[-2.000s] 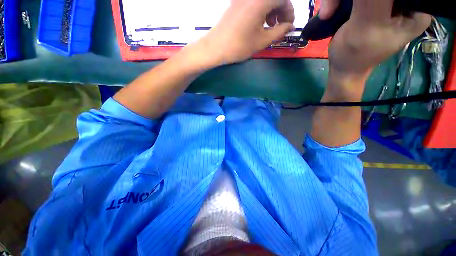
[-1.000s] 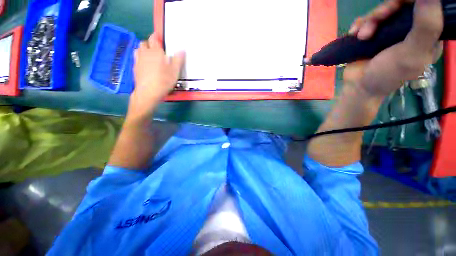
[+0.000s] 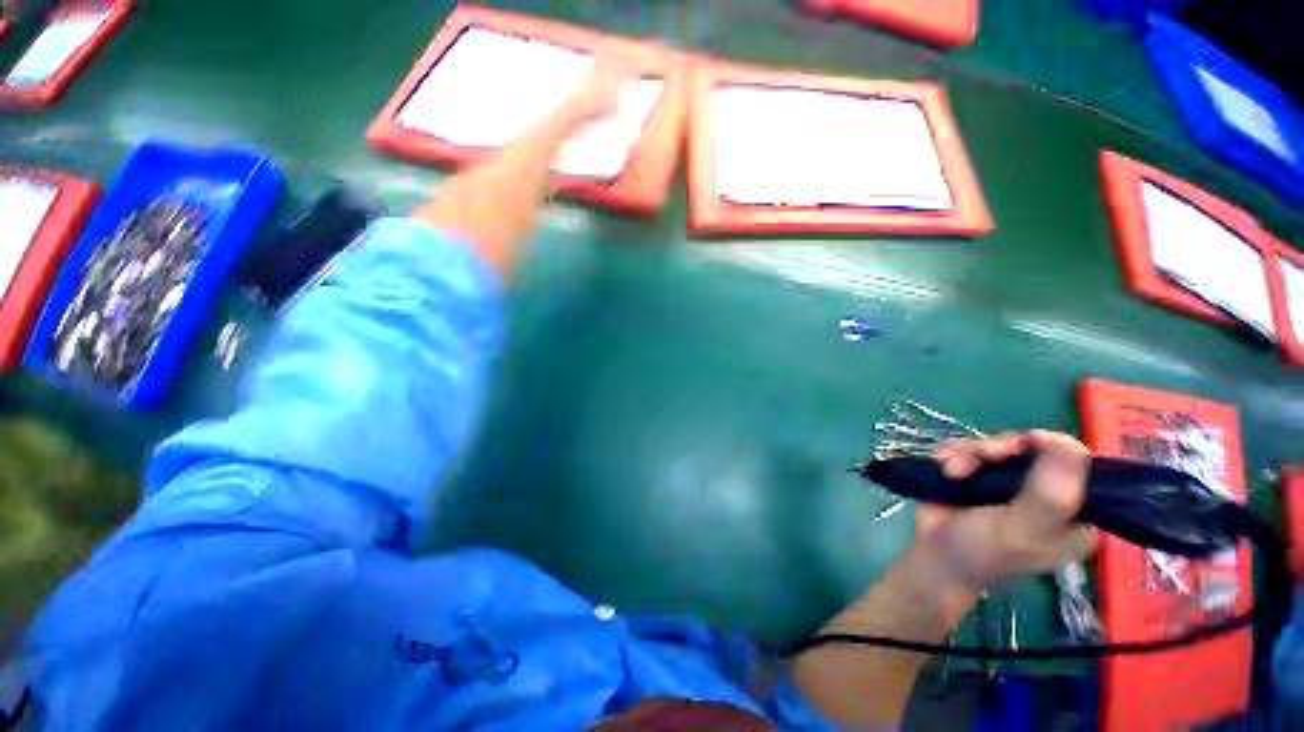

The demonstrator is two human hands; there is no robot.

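My left hand [image 3: 608, 95] is blurred at the end of my outstretched arm, over the right part of a white panel [image 3: 479, 89] in a red-orange tray [image 3: 646, 189]. I cannot tell whether its fingers hold the tray or panel. My right hand [image 3: 1008, 503] grips the black electric screwdriver [image 3: 951, 478] near the bench's right front. The screwdriver's tip points left, close to a bundle of thin silvery cable strips [image 3: 915, 426]. Its black cord [image 3: 1030, 651] crosses my right forearm.
A second tray with a white panel [image 3: 830, 147] stands right of the first. A blue bin of silver metal parts [image 3: 136, 286] is at left. A red-orange parts tray [image 3: 1173, 665] is at lower right. More trays [image 3: 1208, 258] lie at far right. A small blue-white piece [image 3: 858, 330] lies mid-bench.
The view has shifted over the bench. My left hand has gone from the near tray's left edge to a tray farther off. My right hand still holds the screwdriver, now away from any panel.
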